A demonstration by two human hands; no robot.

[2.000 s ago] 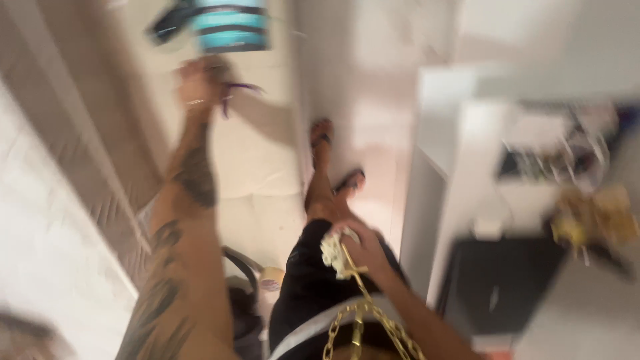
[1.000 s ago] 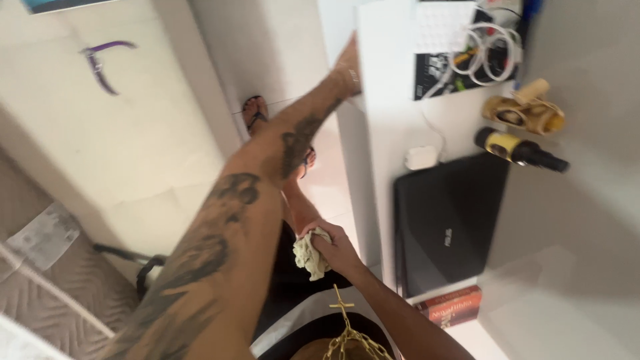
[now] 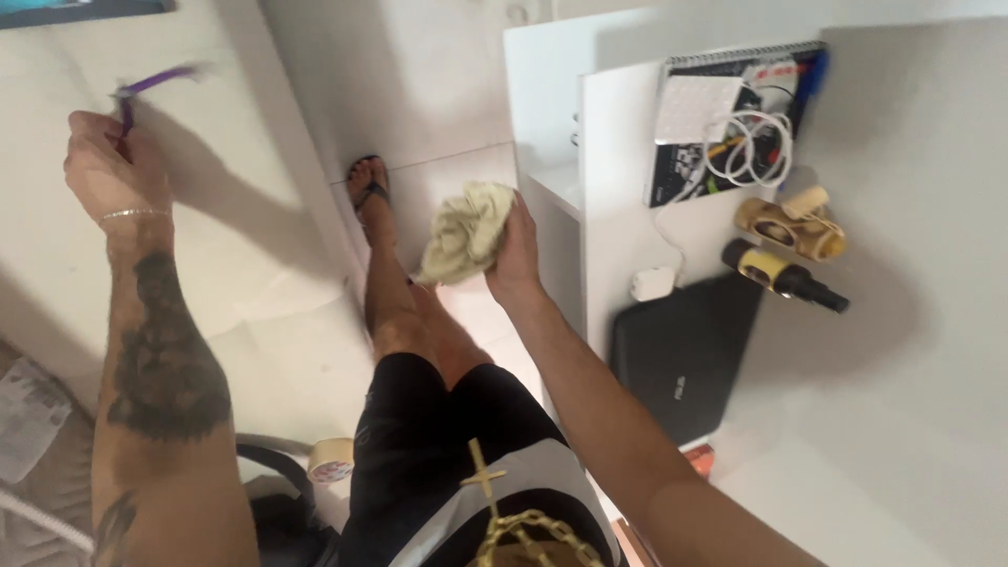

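My left hand (image 3: 118, 165) is closed around one end of a slim purple item (image 3: 161, 79) with a metal middle, perhaps pliers or scissors, over a pale covered surface at the upper left. It is partly hidden by my fingers and blurred. In my right hand (image 3: 516, 244), a crumpled cream-coloured cloth (image 3: 470, 234) is gripped in front of my body, above the floor and close to the white desk.
A white desk (image 3: 622, 205) at right holds a spiral notebook (image 3: 669, 169) under a coiled white cable (image 3: 740, 150), a white charger (image 3: 653, 283), a black Asus laptop (image 3: 689, 358), a dark bottle (image 3: 780, 276) and a tan figure-like object (image 3: 787, 228). A tape roll (image 3: 331, 461) lies lower left.
My left arm has swung from the desk side back over the pale surface, and the purple item that lay there is now in my left hand. The cloth has moved up with my right hand.
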